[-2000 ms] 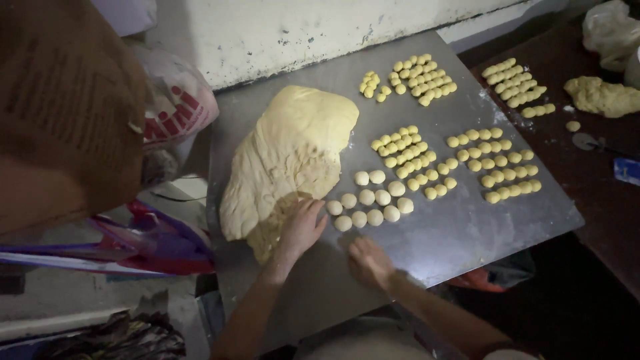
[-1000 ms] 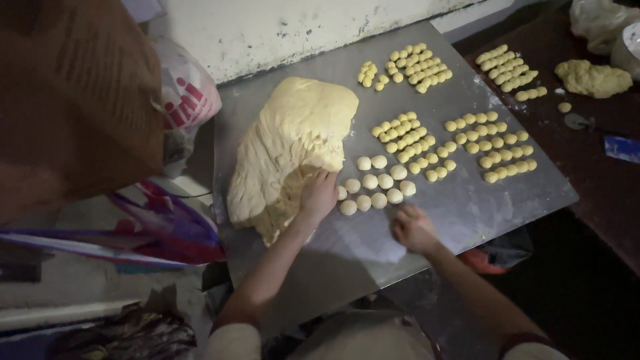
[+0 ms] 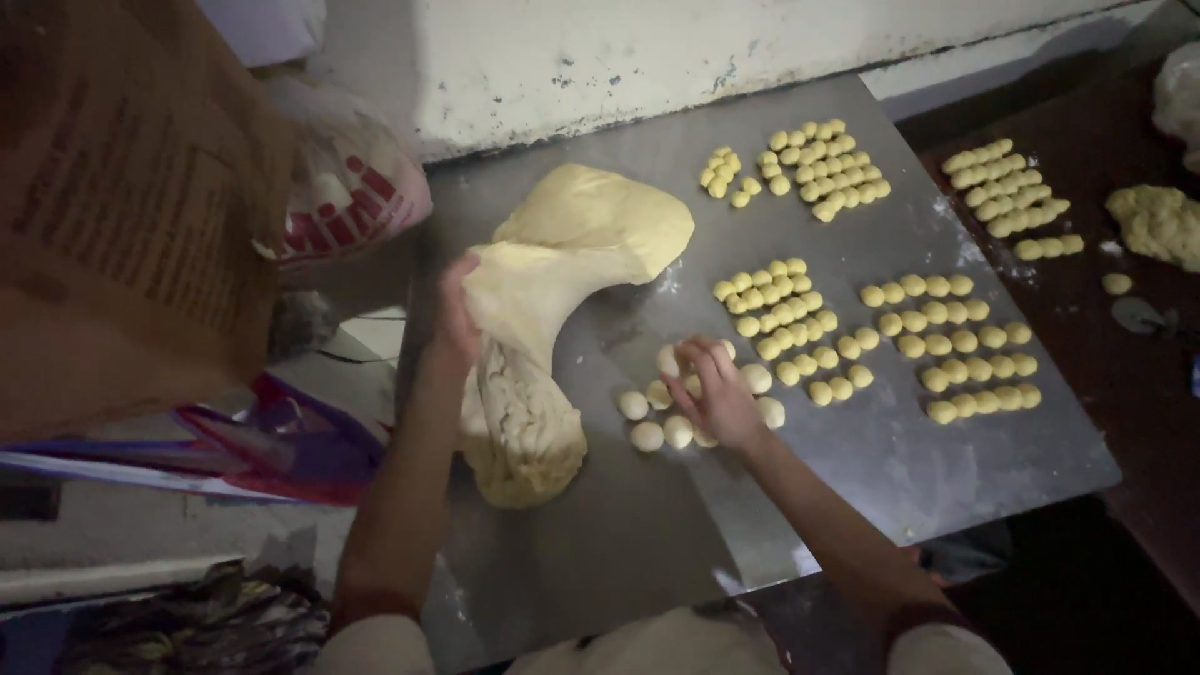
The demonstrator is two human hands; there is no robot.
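A big mass of pale dough lies on a grey metal tabletop; its middle is stretched narrow, with a wrinkled lobe toward me. My left hand is on the dough's left edge, its fingers partly hidden, so its grip is unclear. My right hand reaches over the group of pale dough balls, fingertips at a ball at the group's back left; whether it grips that ball does not show. Rows of smaller yellow dough balls stand to the right and farther back.
A brown printed bag or box and a plastic bag stand at the left. Against the tabletop's back is a stained wall. On a dark surface at the right lie more yellow dough rows, a dough lump and a round-bladed tool.
My left hand has moved left, from beside the balls to the dough's outer edge. My right hand has come over the pale balls. The dough is now stretched into a narrower, bent shape.
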